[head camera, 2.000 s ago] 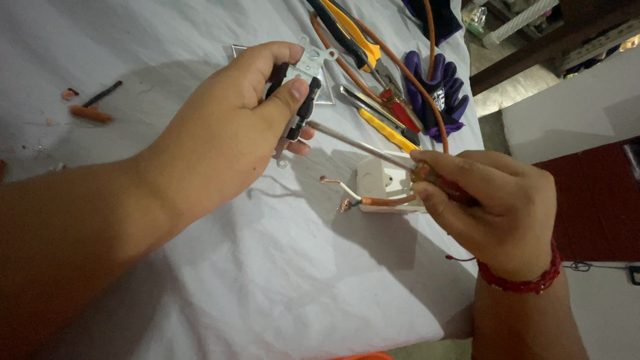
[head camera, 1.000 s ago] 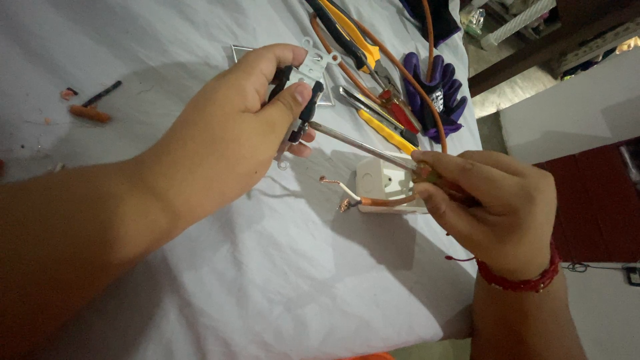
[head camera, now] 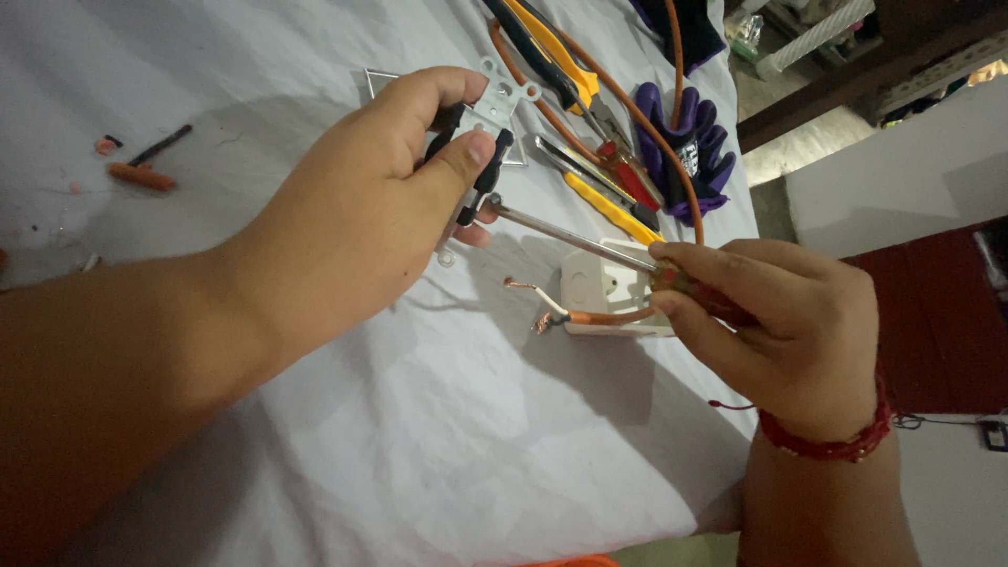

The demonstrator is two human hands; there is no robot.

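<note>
My left hand (head camera: 378,181) grips an electrical outlet or switch body with a metal mounting strap (head camera: 496,102) and black plastic sides. In my right hand (head camera: 780,339) is a screwdriver (head camera: 575,236) with a translucent, partly red handle; its shaft points left and its tip meets the device's side, near a screw. Below the shaft lies a white plastic electrical box (head camera: 583,287). An orange-sheathed cable (head camera: 610,317) passes over its edge, with a white and a dark wire ending in bare copper strands. My fingers cover much of the device.
Above the box lie yellow-and-black pliers (head camera: 551,47), a red-handled screwdriver (head camera: 634,177), a yellow utility knife (head camera: 610,206) and a purple-and-black glove (head camera: 685,150). A thin rectangular frame (head camera: 382,75) lies behind my left hand. Orange and black sheath scraps (head camera: 142,176) are at left on the white cloth (head camera: 472,441).
</note>
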